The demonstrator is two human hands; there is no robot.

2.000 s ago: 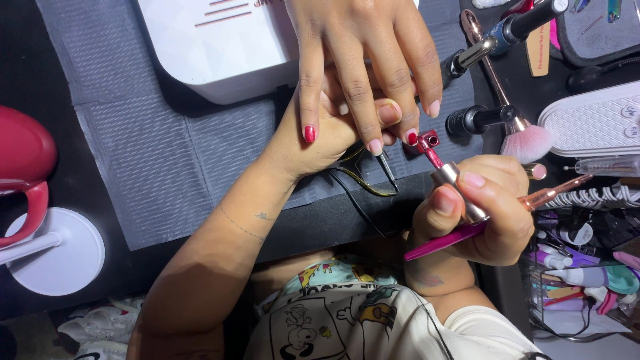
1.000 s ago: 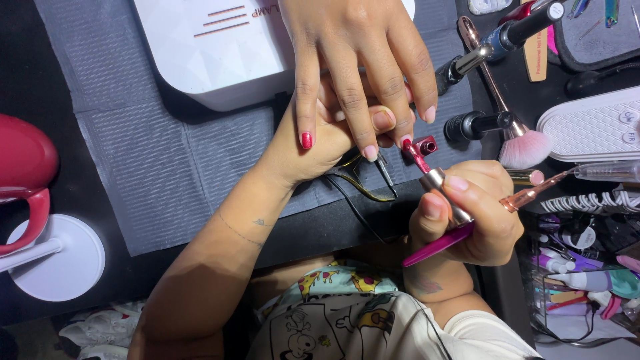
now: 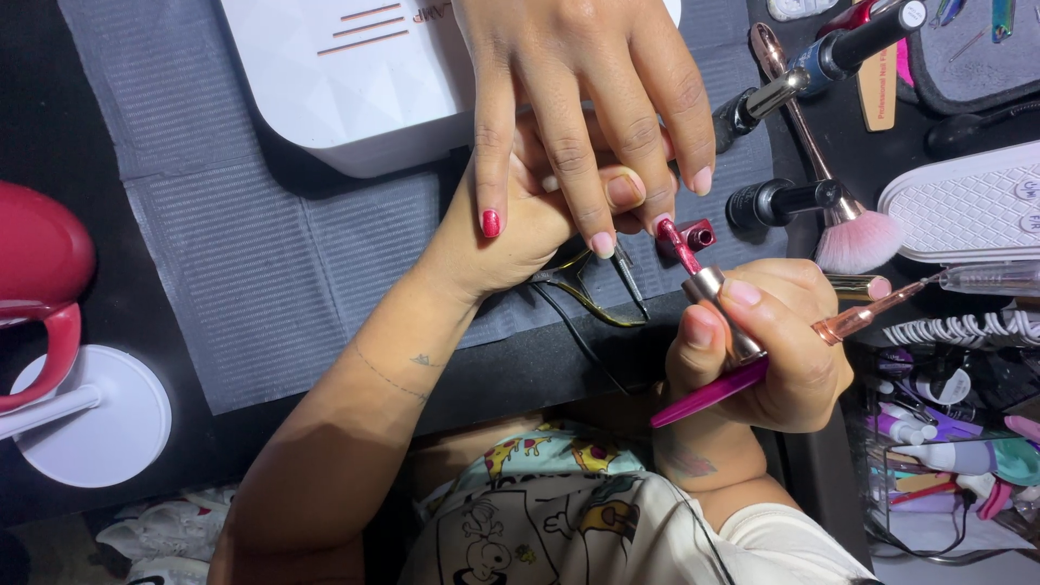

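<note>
My left hand [image 3: 520,211] lies under another person's hand [image 3: 585,97], my thumb against one of its fingers. That hand has glossy red polish on one nail at the left, and paler nails elsewhere. Between the fingers of my right hand [image 3: 764,349] is the silver cap [image 3: 723,313] of a nail polish brush [image 3: 682,248], whose red, wet tip touches a fingernail. The same hand also holds a slim nail art brush with a magenta and rose-gold handle [image 3: 711,394]. An uncapped red polish bottle [image 3: 699,236] stands just behind the brush.
A white nail lamp [image 3: 357,89] stands at the back on a grey disposable towel [image 3: 236,268]. Dark polish bottles [image 3: 772,203], a pink fluffy brush [image 3: 860,240] and a nail file [image 3: 877,89] lie at the right. Cuticle nippers [image 3: 597,296] are near the front edge; a red mug [image 3: 41,252] is left.
The polish brush in my right hand has moved from near the bottle's mouth to the other person's fingernail. The bottle, hidden in part by the brush earlier, now shows its open mouth.
</note>
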